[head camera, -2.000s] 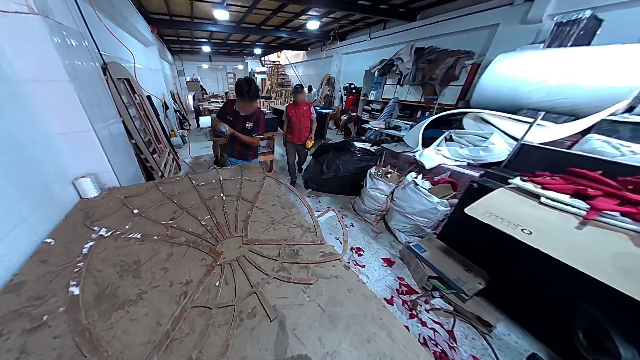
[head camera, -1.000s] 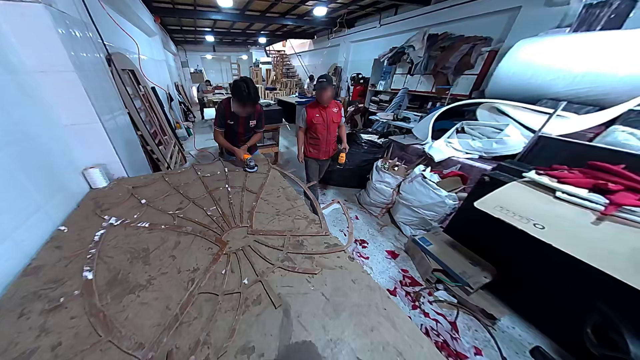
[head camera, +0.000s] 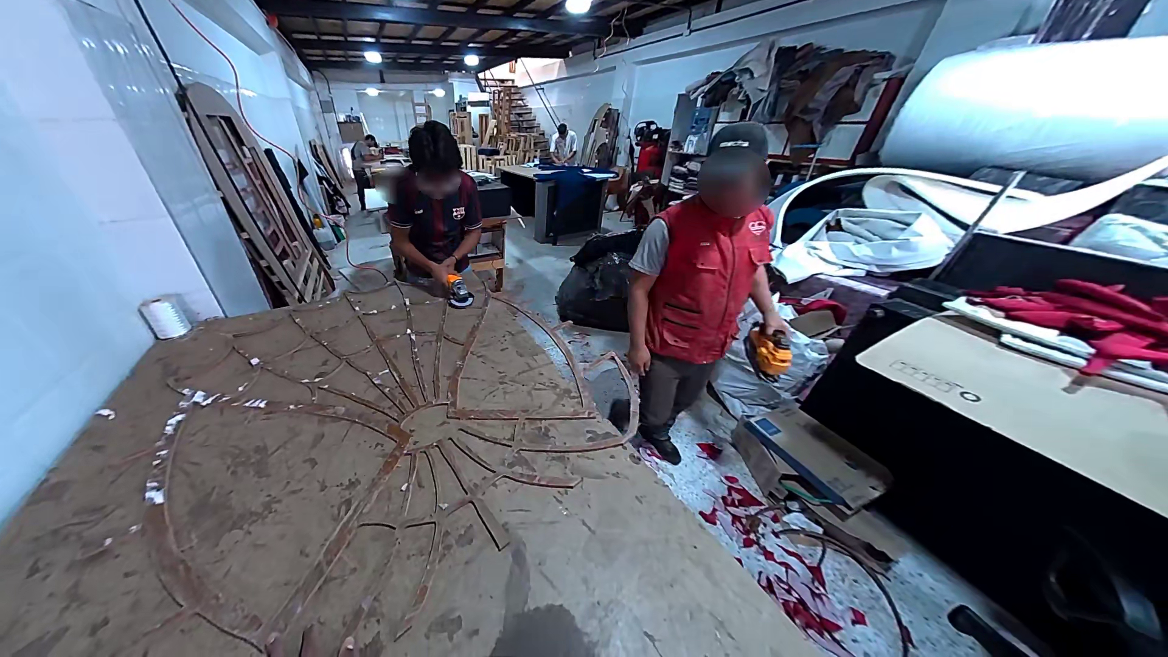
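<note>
Neither of my hands can be made out; small brownish shapes at the bottom edge are too unclear to name. A large flat metal frame (head camera: 422, 427) of curved ribs fanning from a round hub lies on the brown work table (head camera: 584, 566). White scraps cling to its left arc. At the far edge a co-worker (head camera: 433, 214) bends over the frame, hands on a yellow and black power sander (head camera: 458, 292). Right of the table stands another co-worker (head camera: 707, 274) in a red vest, with a yellow and black power tool (head camera: 769, 354) in one hand.
A thread spool (head camera: 166, 318) stands by the left wall. Red scraps (head camera: 785, 566), a cardboard box (head camera: 812, 456) and a black bag (head camera: 598, 287) lie on the floor to the right. Beyond them is a black bench with a tan panel (head camera: 1022, 392).
The co-worker in the red vest has come nearer, to the table's right side. The other co-worker's sander has come down to the frame at the table's far edge.
</note>
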